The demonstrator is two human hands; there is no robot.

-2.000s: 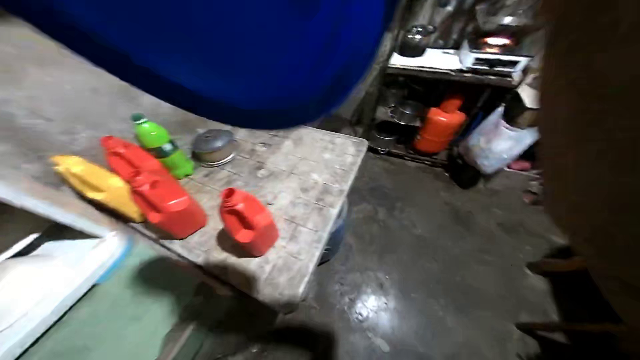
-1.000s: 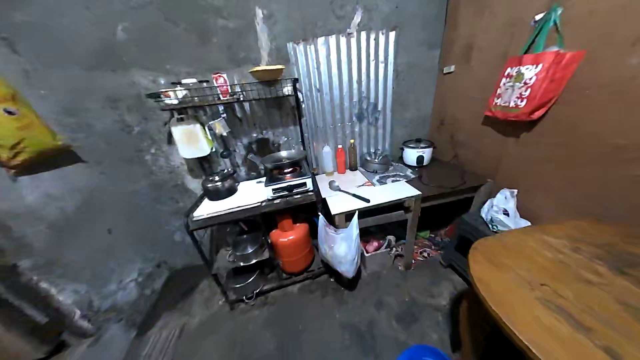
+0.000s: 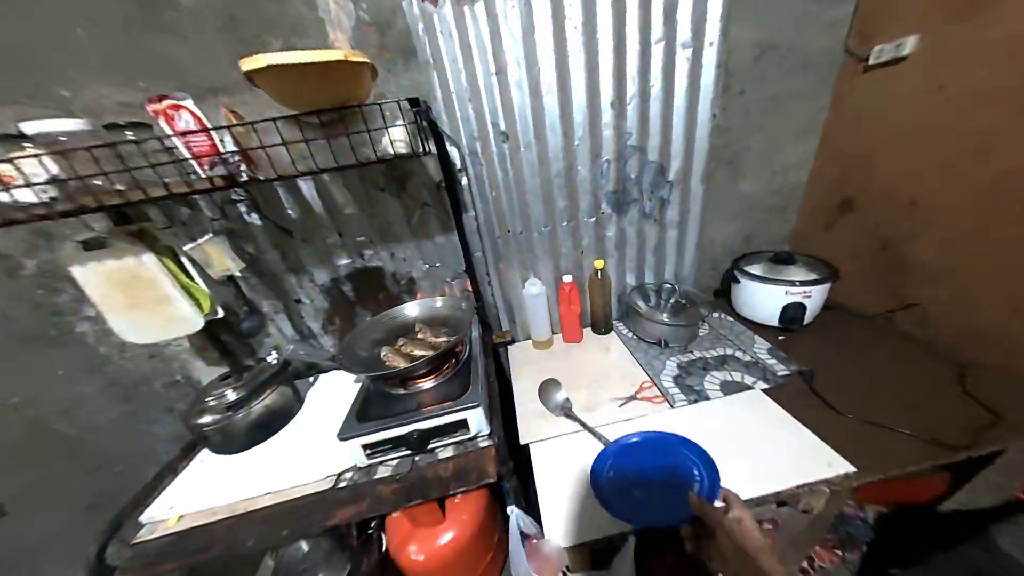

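My right hand grips the lower right rim of a blue plate, held over the front of a white tabletop. My left hand is out of view. A large metal spoon lies on the table, its handle running under the plate from this view. Behind it are red-handled scissors. To the left, a wok with several pieces of browned food sits over a glowing burner of a gas stove.
A lidded kettle stands left of the stove. Three bottles, a lidded pot and a rice cooker line the back. A wire rack juts out above, and an orange gas cylinder stands below.
The view has turned from a table with jugs to the stove corner and come closer to it. The blue plate is now low, in my right hand, over the white table.
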